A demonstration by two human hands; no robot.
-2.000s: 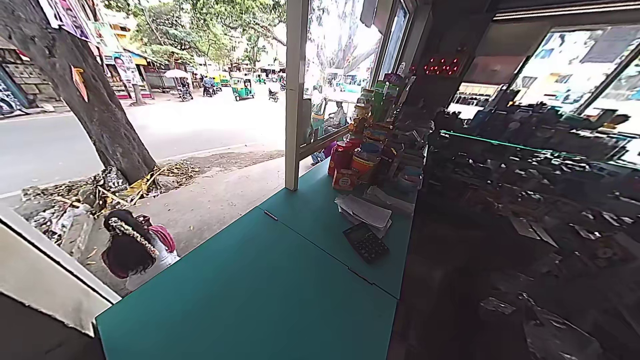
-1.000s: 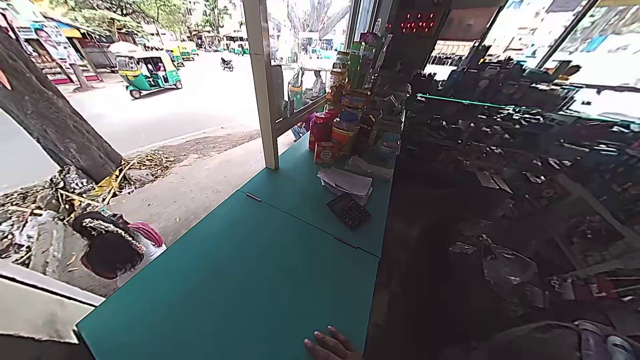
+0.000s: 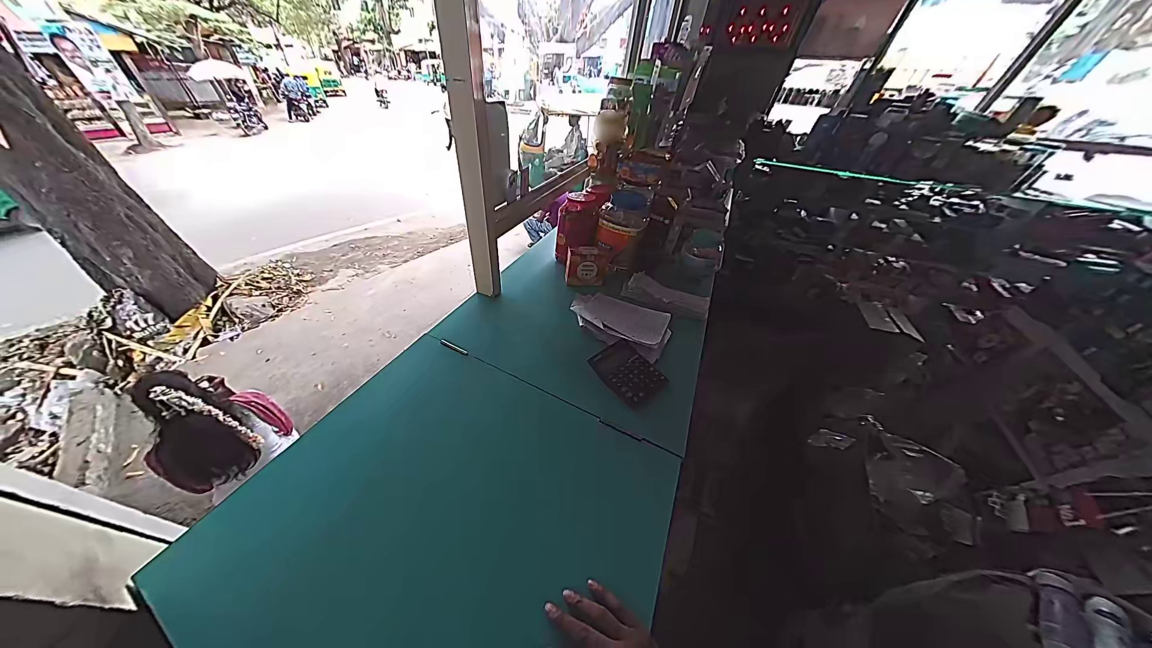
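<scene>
My left hand (image 3: 598, 619) rests on the teal countertop (image 3: 414, 504) at the bottom of the view, near the counter's right edge. Its fingers are slightly apart and nothing shows in them; the thumb and wrist are hidden. My right hand is out of view. Farther along the counter lies a dark calculator (image 3: 628, 371), touching or close to a stack of white papers (image 3: 625, 319). Behind the papers stand a small orange box (image 3: 587, 267), a red jar (image 3: 576, 223) and a blue-lidded container (image 3: 621, 236).
A pale window post (image 3: 472, 153) rises at the counter's outer edge. A person with flowers in dark hair (image 3: 202, 436) is outside, lower left. More packaged goods (image 3: 652, 99) crowd the counter's far end. Plastic bags and assorted goods (image 3: 913, 472) fill the dark area at right.
My left hand, absent two seconds ago, came into view on the counter and stays near its right edge. The person outside has shifted posture. A green auto rickshaw has moved left along the road.
</scene>
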